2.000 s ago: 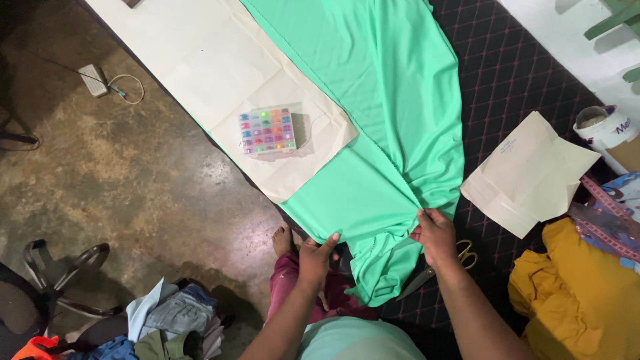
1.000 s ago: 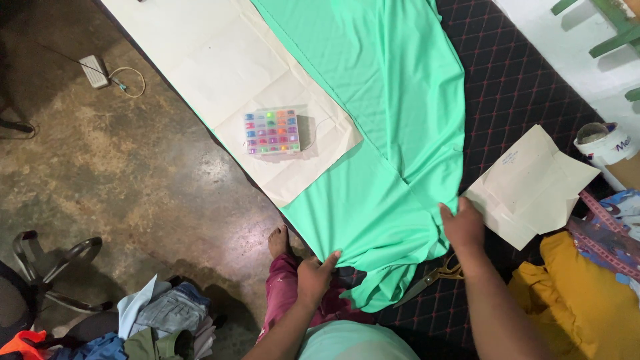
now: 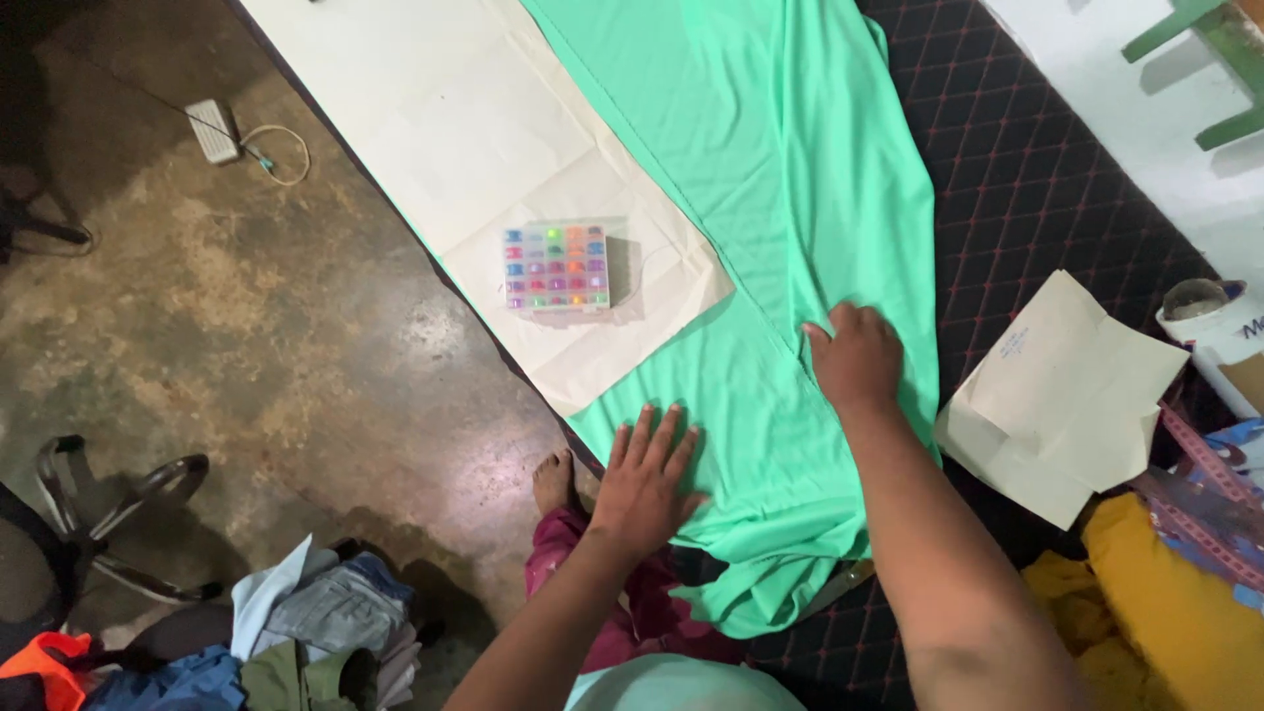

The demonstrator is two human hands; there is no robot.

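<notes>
Green fabric [image 3: 731, 415] lies over the dark quilted table cover, bunched at its near end. My left hand [image 3: 647, 489] rests flat on the fabric near its left edge, fingers spread. My right hand [image 3: 857, 360] is on the fabric further right, by a long seam or fold line, its fingers curled; whether it pinches the cloth cannot be told. A large sheet of pale paper [image 3: 474, 148] lies on the fabric's left part. On it sits a clear plastic bobbin case [image 3: 556, 267] with coloured bobbins. Scissors [image 3: 839, 583] show partly beneath the bunched cloth.
Folded paper [image 3: 1062, 395] lies on the quilted cover [image 3: 997, 178] at right, beside a roll of tape [image 3: 1200, 296], a pink measuring tape [image 3: 1205, 459] and yellow cloth [image 3: 1175, 602]. At lower left are a chair base [image 3: 94, 533] and piled clothes [image 3: 336, 612]. A white power adapter [image 3: 212, 131] lies on the floor.
My right hand has moved up along the fabric, away from its bunched near end. My left hand has moved forward onto the cloth and now lies flat. The scissors have become more covered.
</notes>
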